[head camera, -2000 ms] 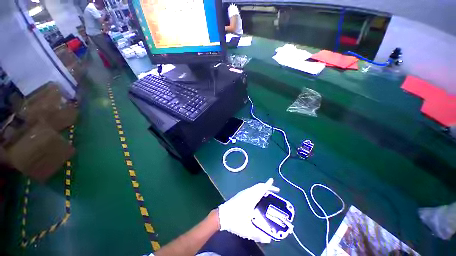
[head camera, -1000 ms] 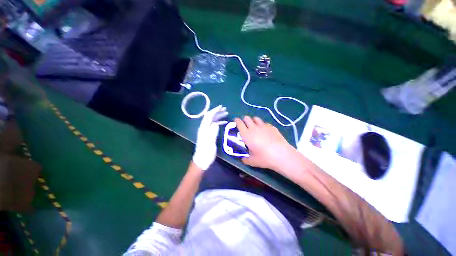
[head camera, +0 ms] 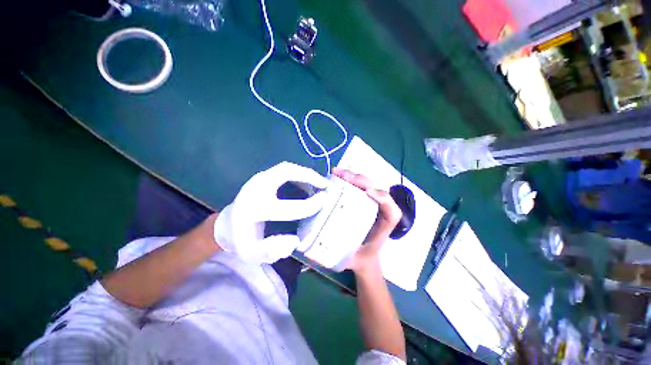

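Note:
A white electronic unit (head camera: 341, 224) is held between my two hands above the front edge of the bench. My left hand (head camera: 275, 210), in a white knit glove, grips its left side with the thumb and fingers. My bare right hand (head camera: 375, 214) holds its far and right side. A plain white side of the unit faces up; its dark face is not visible. A white cable (head camera: 283, 112) runs over the bench, makes a loop and reaches the unit's far side by my fingers. Its plug is hidden.
An off-white ring (head camera: 134, 60) lies near the bench edge. A metal-and-black part (head camera: 303, 40) lies beyond the cable. A black mouse (head camera: 403, 211) rests on an instruction sheet (head camera: 391, 262). Pens (head camera: 446, 235) lie beside a record sheet (head camera: 464, 291). A metal upright (head camera: 571, 143) and a bagged unit (head camera: 519, 196) are at right.
The view has swung right. The unit, earlier on the bench with its dark face showing, is now lifted with a white side up. My gloved left hand has closed on it beside my right hand.

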